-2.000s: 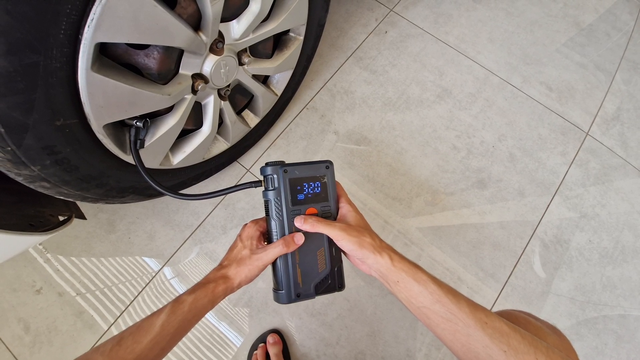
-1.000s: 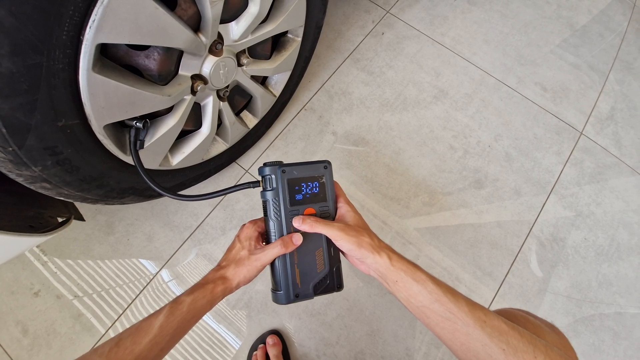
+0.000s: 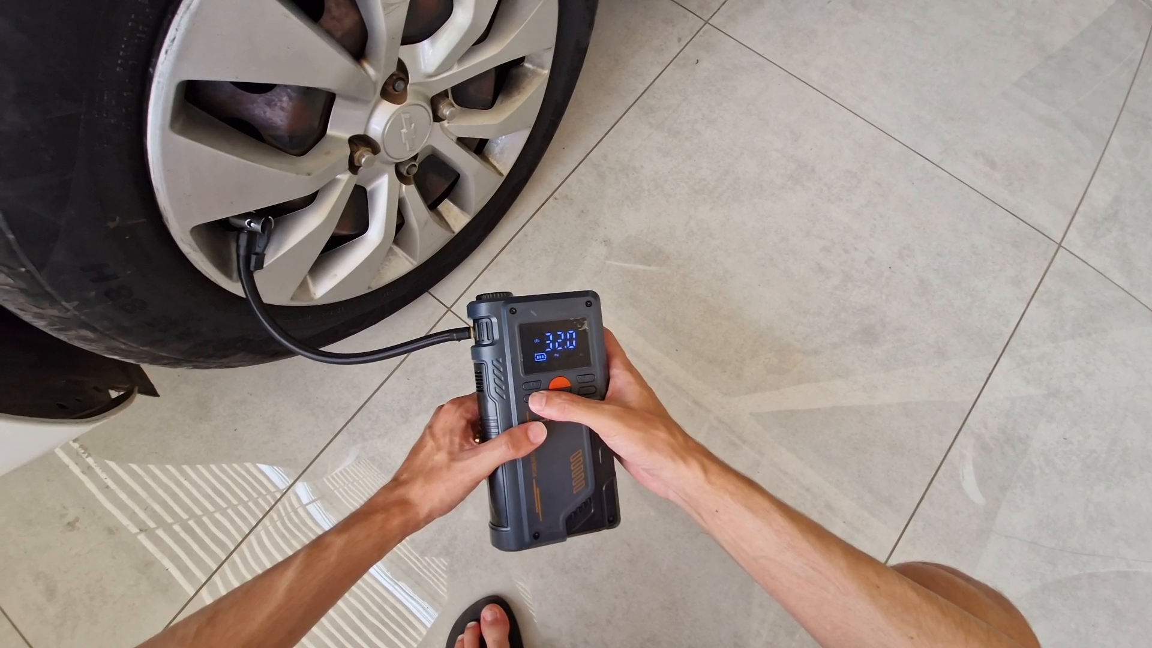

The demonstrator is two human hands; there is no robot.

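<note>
A dark grey portable tyre inflator (image 3: pixel 549 477) with a lit display and an orange button is held between both hands. My left hand (image 3: pixel 459 459) grips its left side, thumb lying on the front face. My right hand (image 3: pixel 630 423) wraps the right side, its thumb tip at the small buttons below the orange one. From the inflator's upper left side a black air hose (image 3: pixel 351 356) curves to a valve connector (image 3: pixel 252 236) at the rim of a silver alloy wheel (image 3: pixel 243 184). The fingers behind the inflator are mostly hidden.
The black tyre (image 3: pixel 81 216) stands on a floor of large grey tiles (image 3: pixel 810 270). Part of the car's body (image 3: pixel 54 436) shows at the left edge. A foot in a black sandal (image 3: pixel 486 625) is at the bottom. Striped light falls on the tiles at lower left.
</note>
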